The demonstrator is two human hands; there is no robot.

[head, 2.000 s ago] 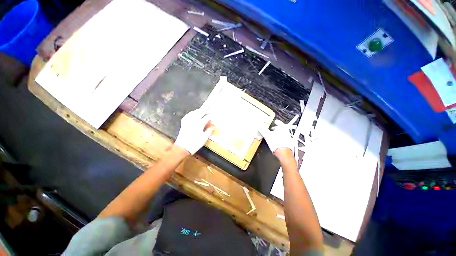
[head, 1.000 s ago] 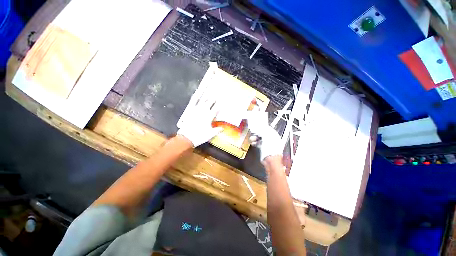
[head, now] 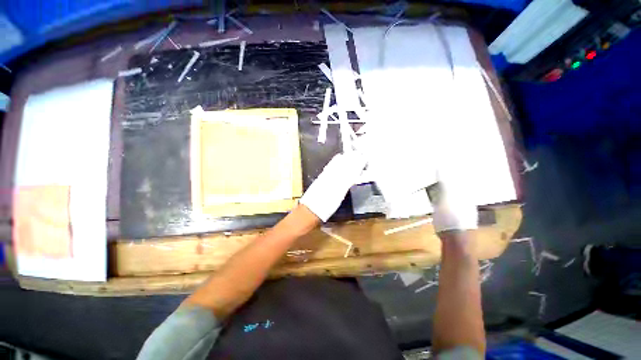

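Note:
The tan-yellow square die [head: 249,165] lies flat on the black scored pad [head: 158,169], left of centre, with no hand on it. The white sheet stock [head: 429,105] lies right of the pad. My left hand [head: 334,186], in a white glove, is at its left front corner, beside the offcut strips [head: 327,116]. My right hand [head: 453,207], also gloved, is at its front edge. A small white flap [head: 408,204] sticks out between my hands. Glare and blur hide my fingertips, so any grip is unclear.
A long white sheet [head: 63,140] lies at the left with an orange sheet [head: 43,221] on its front end. The worn wooden ledge [head: 176,256] runs along the front, strips on it. The control panel [head: 583,60] is at the upper right. Strips litter the floor.
The view has turned right and levelled. Both my hands have left the die and moved right to the white stock. The white and orange pieces that lay on the die are off it.

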